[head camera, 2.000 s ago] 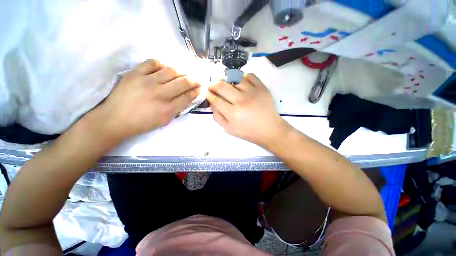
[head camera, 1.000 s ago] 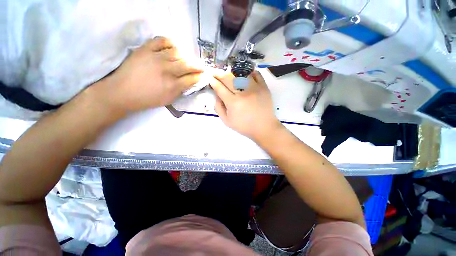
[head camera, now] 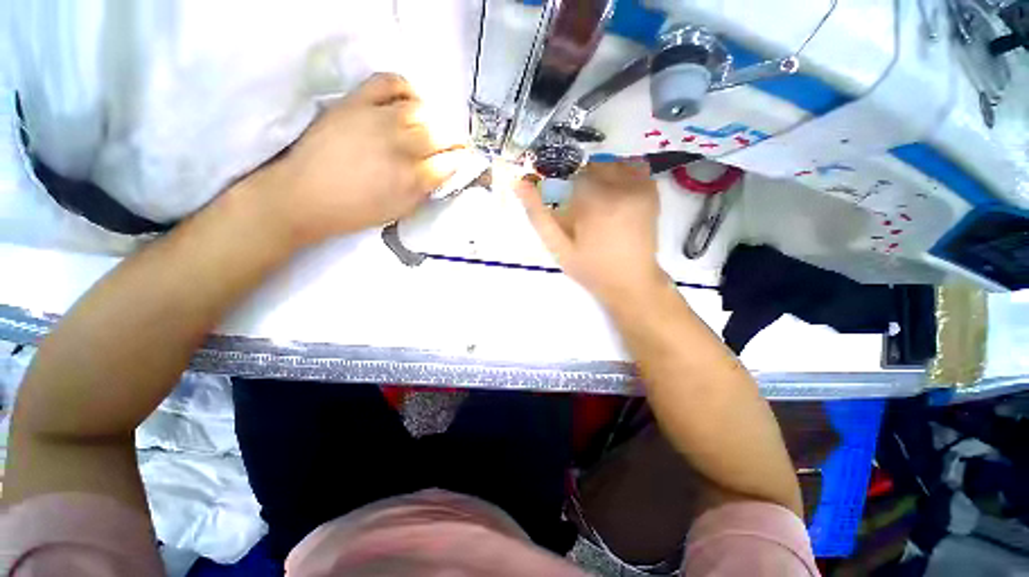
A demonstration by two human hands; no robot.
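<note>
The puffy white garment (head camera: 169,79) fills the table's left side and reaches the sewing machine's needle area (head camera: 491,141), which is brightly lit. My left hand (head camera: 361,158) lies on the garment, its fingertips pressing the white edge just left of the needle. My right hand (head camera: 609,220) is just right of the needle, slightly blurred, its thumb and fingers pointing at the lit spot; glare hides whether it grips cloth. A small dark brown edge (head camera: 402,246) shows on the table below my left fingers.
Red-handled snips (head camera: 705,220) lie right of my right hand, near a dark pointed piece (head camera: 674,161). A crumpled black cloth (head camera: 801,295) is farther right. The machine head (head camera: 835,56) overhangs the upper right. A measuring strip (head camera: 429,369) lines the front edge. A blue crate (head camera: 846,485) stands below right.
The camera view has shifted. My right hand has turned and moved slightly right, away from my left hand. My left hand stays on the garment. More of the brown edge shows below it.
</note>
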